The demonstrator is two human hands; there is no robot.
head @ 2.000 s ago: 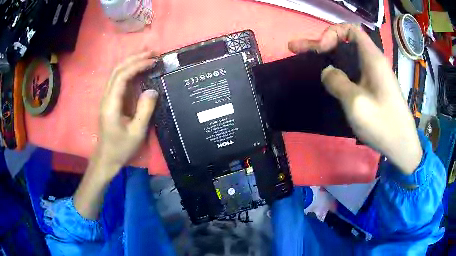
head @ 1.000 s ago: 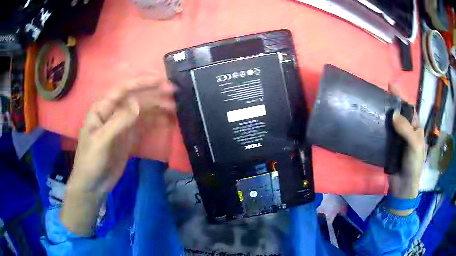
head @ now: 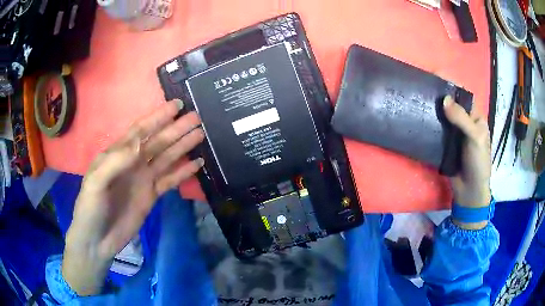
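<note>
An opened black tablet body (head: 224,206) lies tilted on the red-pink mat, its lower end over the mat's front edge. Its large flat battery (head: 254,119) has white print and a white label. A bright metal-shielded board (head: 287,218) shows below the battery. My left hand (head: 134,173) is spread, fingertips over the tablet's left edge, holding nothing. My right hand (head: 472,155) grips the right end of a dark flat panel (head: 388,104), which has a thick dark strip along that end. The fingers under the panel are hidden.
A tape roll (head: 55,103) and dark boxes (head: 57,30) are at the left. A translucent container (head: 140,9) is at the top. A dark strip (head: 463,21), another tape roll (head: 508,21) and an orange-handled tool (head: 523,86) are at the right. The mat (head: 382,185) lies underneath.
The panel was beside the tablet's right edge, and my right hand has turned it and moved it away to the right. My left hand left the tablet's edge, then came back over it.
</note>
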